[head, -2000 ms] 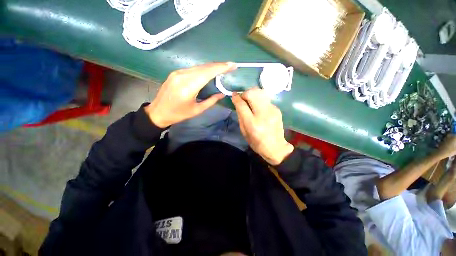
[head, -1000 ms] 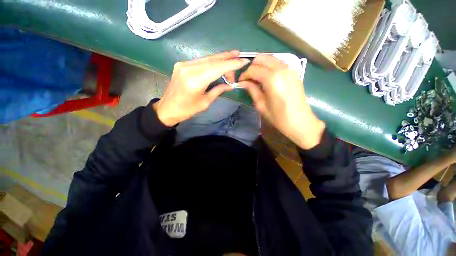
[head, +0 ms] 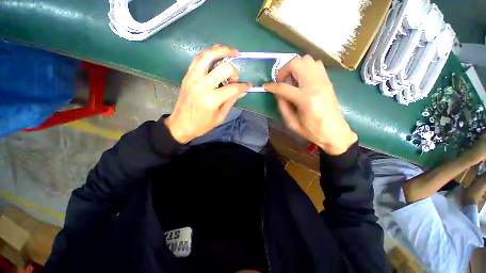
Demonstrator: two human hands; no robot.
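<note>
A white plastic frame [head: 259, 55] is held level above the front edge of the green bench, its long sides running left to right. My left hand [head: 205, 95] grips its left end between thumb and fingers and covers that end. My right hand [head: 314, 101] grips its right end, with the thumb on the lower rim; the fingers hide most of the round end. Green bench shows through the opening. I cannot tell whether a thin part is in my fingertips.
The green bench [head: 176, 50] carries stacked white frames [head: 141, 29] at upper left and more [head: 407, 53] at right. A carton of pale slivers [head: 314, 43] stands beyond my right hand. A metal parts heap [head: 450, 120] and a person's arm [head: 445, 176] are at right. Red stool legs [head: 98, 96] are left.
My right hand has moved from the frame's left part to its round end and now grips there. The left hand still holds the left end. The opening shows more fully than a second ago.
</note>
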